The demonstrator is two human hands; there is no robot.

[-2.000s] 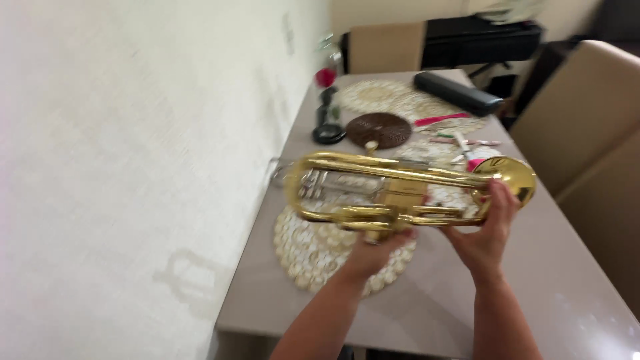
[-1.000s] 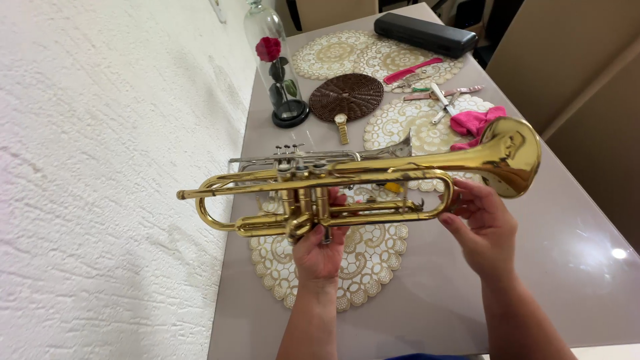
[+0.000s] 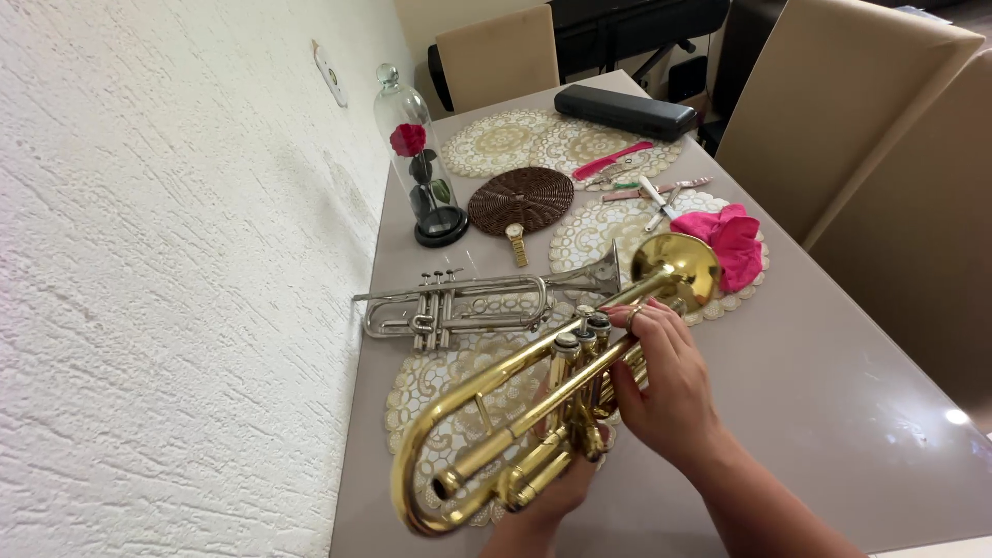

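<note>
A brass trumpet (image 3: 535,387) is held over the table, its bell pointing up and right, its mouthpiece end toward me at the lower left. My left hand (image 3: 570,484) grips it from below around the valve section; the trumpet hides most of its fingers. My right hand (image 3: 666,380) closes on the tubing just beyond the valves, a ring on one finger. Behind it, a silver trumpet (image 3: 465,306) lies on the table, partly on a lace-patterned placemat (image 3: 434,387).
A glass dome (image 3: 415,155) with a red rose stands by the white wall (image 3: 194,271). Around the table (image 3: 837,387) lie a brown woven mat (image 3: 521,201), a gold watch (image 3: 517,244), a pink cloth (image 3: 725,244), a pink comb (image 3: 612,160), small tools and a black case (image 3: 624,110).
The brass trumpet has turned from lying crosswise, side on to me, to a slant with its mouthpiece end toward me. My right hand has moved from near the bell toward the valves.
</note>
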